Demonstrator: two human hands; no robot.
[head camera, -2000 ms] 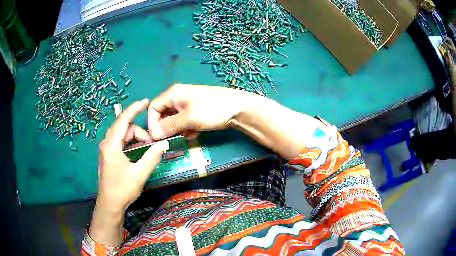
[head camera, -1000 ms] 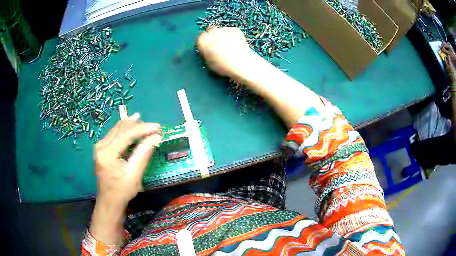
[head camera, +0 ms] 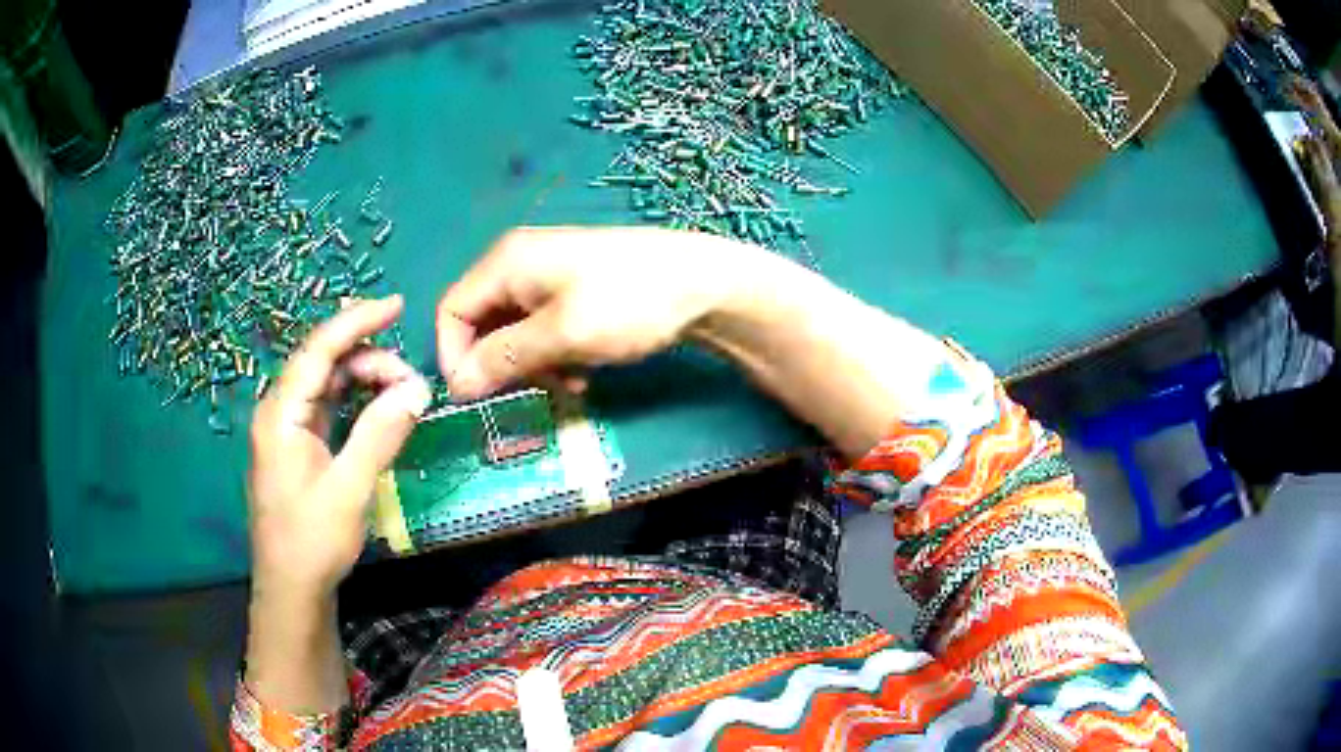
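A green circuit board (head camera: 471, 478) lies at the near table edge, with a dark red block (head camera: 521, 445) right of its centre. Cream strips cross its right side (head camera: 587, 463) and left side (head camera: 391, 513). My right hand (head camera: 537, 316) is over the board's far edge, fingertips pinched together; thin silver leads show below them, the component body is hidden. My left hand (head camera: 327, 441) is at the board's left, thumb and index fingertip close together; whether they hold a component cannot be told.
A pile of green components with leads lies at the left (head camera: 221, 243). Another pile lies at the far middle (head camera: 721, 103). An open cardboard box (head camera: 1015, 140) with similar parts stands at the upper right. A blue stool (head camera: 1162, 456) and part of a person are beyond the right edge.
My right hand has come back from the far pile to the board. My left hand has shifted slightly left, uncovering the board's left part and strip.
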